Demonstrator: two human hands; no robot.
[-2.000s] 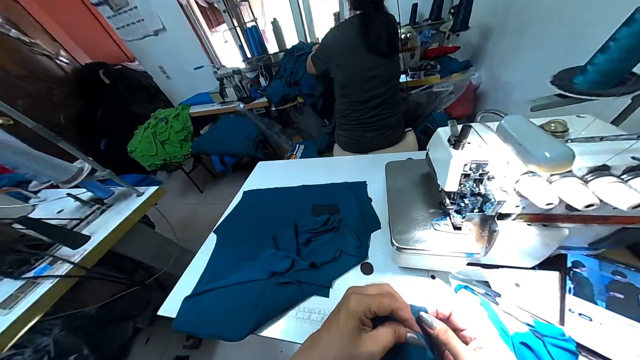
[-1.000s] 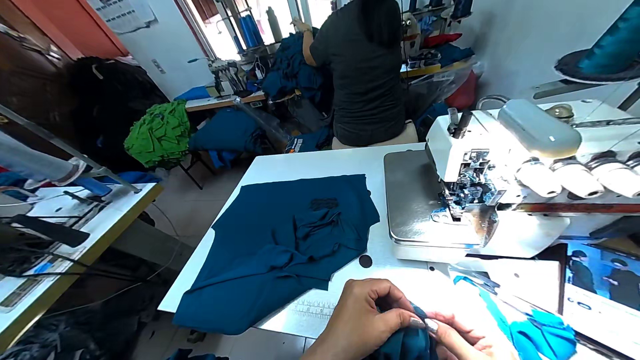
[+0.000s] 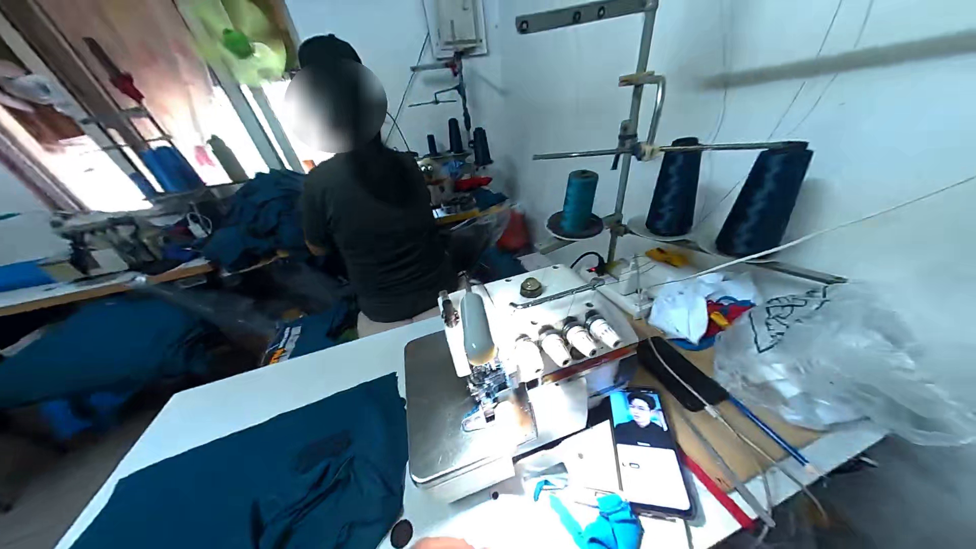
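Note:
Only a sliver of my left hand (image 3: 442, 543) shows at the bottom edge, beside the dark round hole in the white table (image 3: 305, 367); its fingers and whatever it holds are hidden. My right hand is out of view. Dark teal fabric (image 3: 305, 465) lies partly rumpled on the table, left of the overlock sewing machine (image 3: 473, 328) with its metal plate. Bright blue fabric scraps (image 3: 614, 522) lie at the lower right, in strong glare. Beside them a smartphone (image 3: 652, 454) with a lit screen rests face up.
Thread cones (image 3: 675, 187) stand on a rack behind the machine. A clear plastic bag (image 3: 823, 358), a black-handled tool (image 3: 682, 374) and a blue stick (image 3: 770, 431) lie at the right. A person (image 3: 374, 221) sits beyond the table, near a heap of dark fabric (image 3: 263, 217).
The view has swung up and to the right. My two hands, earlier together on dark teal fabric at the table's near edge, have almost entirely left the frame.

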